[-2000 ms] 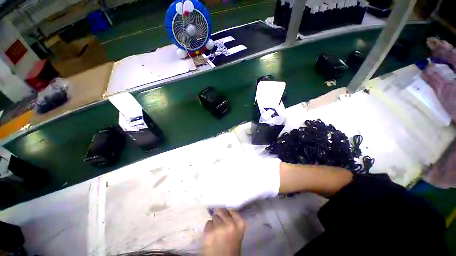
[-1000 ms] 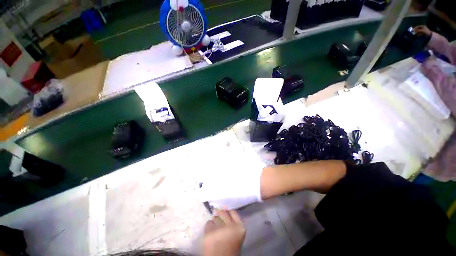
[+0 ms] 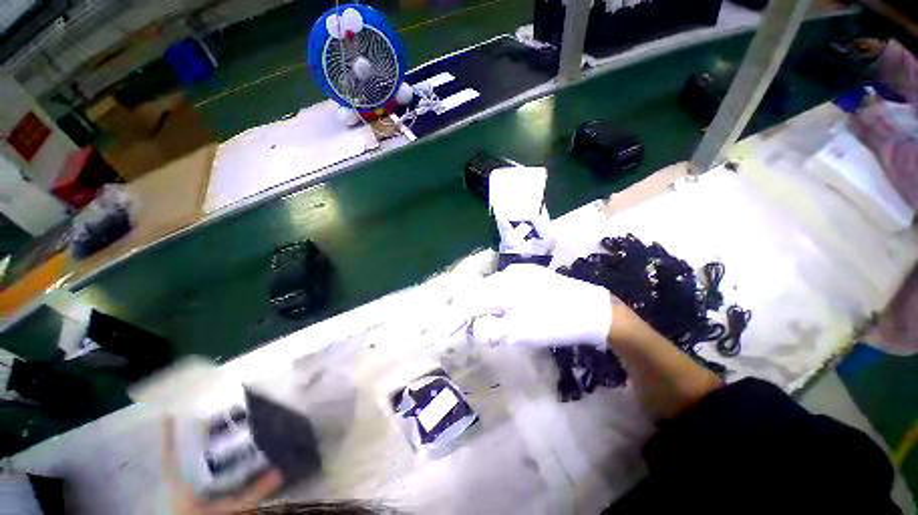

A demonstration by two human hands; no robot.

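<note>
My left hand [image 3: 226,495], blurred and bare, is at the lower left around an open black retail box [image 3: 287,438] with a pale flap. My right hand [image 3: 549,307], in a white glove, is over the bench between the cable pile [image 3: 654,282] and a small open white-edged tray [image 3: 438,410]. The tray holds black parts and a white label. A faint thin loop shows at the right fingertips; whether they grip it is unclear. Another retail box [image 3: 521,231] stands with its white lid up just beyond the glove, its lower part hidden.
A green conveyor belt [image 3: 403,206] crosses beyond the bench, carrying black units [image 3: 302,277] and open boxes at left. A grey post [image 3: 750,86] rises at right. A blue fan [image 3: 357,60] stands beyond the belt. Another person's pink sleeve [image 3: 891,101] is at the far right.
My hands have separated: the left moved left and is now at an open box, the right moved up and right. The open box on the mid-belt is gone from there. The small tray is now visible.
</note>
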